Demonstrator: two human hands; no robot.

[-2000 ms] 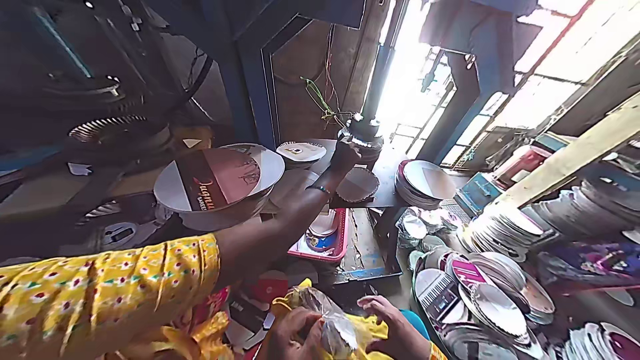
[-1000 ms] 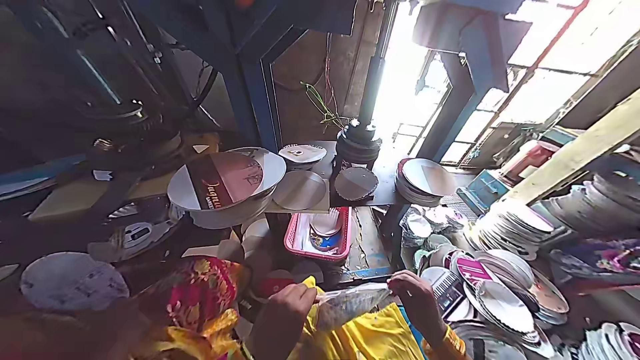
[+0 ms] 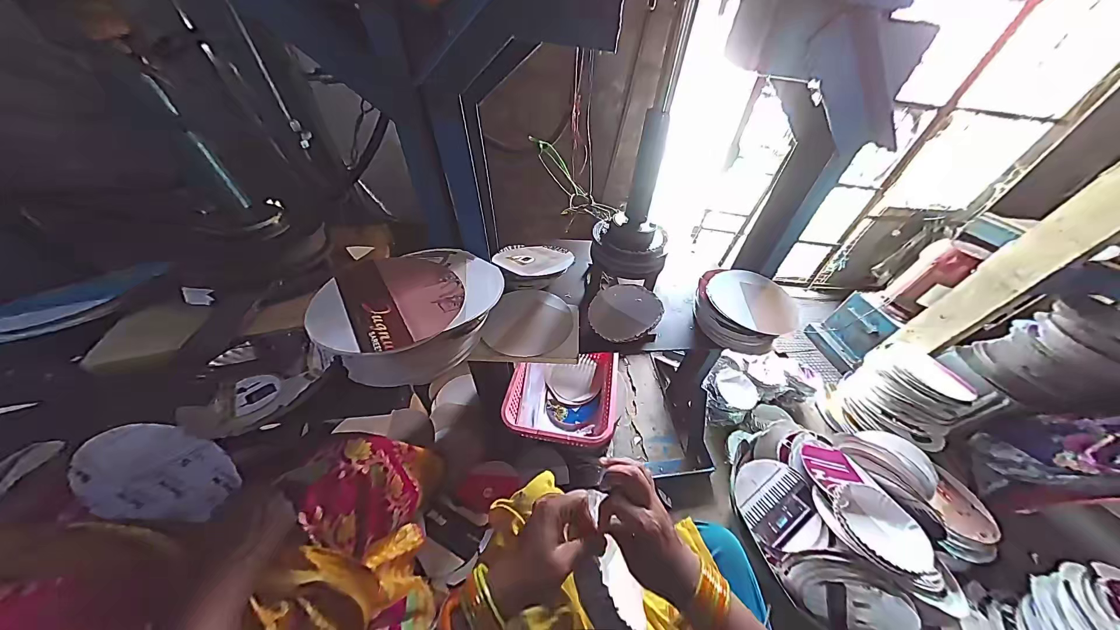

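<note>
Both hands meet at the bottom middle, with yellow and orange bangles at the wrists. My left hand point(image 3: 547, 542) and my right hand point(image 3: 639, 525) pinch the gathered top of a clear plastic bag point(image 3: 597, 507) between them. Below the fingers hangs a pale, scallop-edged bundle point(image 3: 619, 582), apparently paper plates in the bag; how many is hidden. Yellow cloth point(image 3: 534, 499) lies around it on my lap.
Ahead, a pressing machine point(image 3: 630, 249) stands above a scalloped disc point(image 3: 626, 312). Stacks of plates point(image 3: 751, 302) and a printed round sheet point(image 3: 411, 306) flank it. A pink basket point(image 3: 516, 420) sits below. Plate piles point(image 3: 875, 525) lie right. A co-worker's blurred arm point(image 3: 236, 560) is left.
The co-worker's arm, at the press two seconds ago, has drawn back to the left. My hands, spread apart on the plastic bag one second ago, have come together at its top.
</note>
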